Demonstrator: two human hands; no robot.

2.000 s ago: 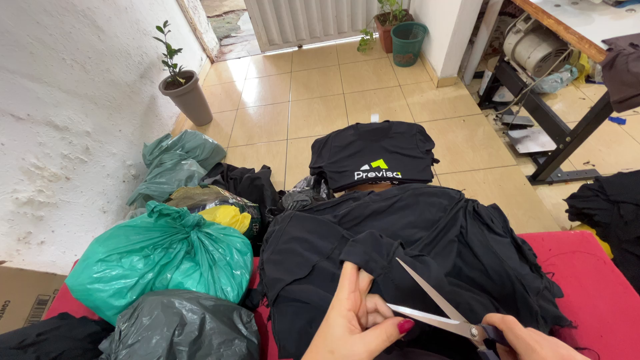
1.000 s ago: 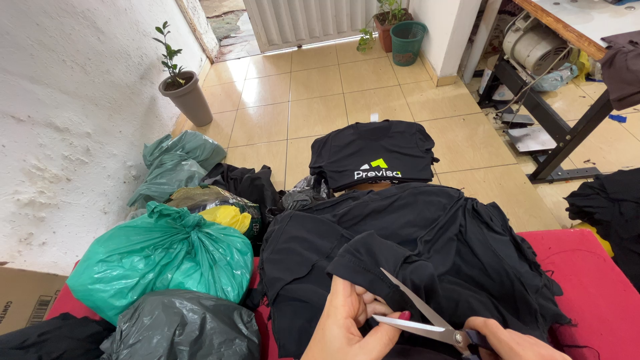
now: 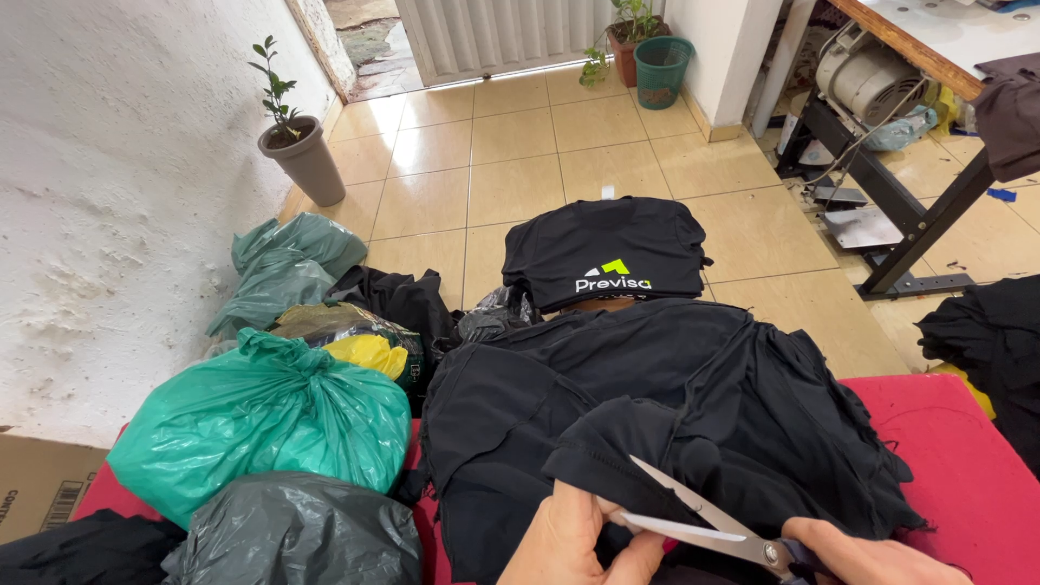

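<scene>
At the bottom middle, my left hand (image 3: 573, 540) pinches a hemmed edge of black fabric (image 3: 617, 447) between thumb and fingers. My right hand (image 3: 861, 556), at the lower right, grips a pair of metal scissors (image 3: 731, 528) by dark handles. The scissors' blades are apart and point left, one over the fabric near the hem, the other beside my left thumb and fingers. The folded cloth belongs to or lies on a large heap of black garments (image 3: 504, 406). Behind it lies a stack of folded black shirts (image 3: 605, 236) with a white and lime printed logo.
A red padded surface (image 3: 967, 455) lies under the heap. At left are a knotted green plastic bag (image 3: 268, 422), a grey plastic bag (image 3: 301, 528) and a cardboard box (image 3: 41, 487). A potted plant (image 3: 313, 162) stands by the wall; a worktable (image 3: 918, 41) with black metal legs is at right.
My left hand has shifted its hold along the black fabric, and the held edge is now spread and folded over differently. The scissors have moved a little with my right hand, blades still apart.
</scene>
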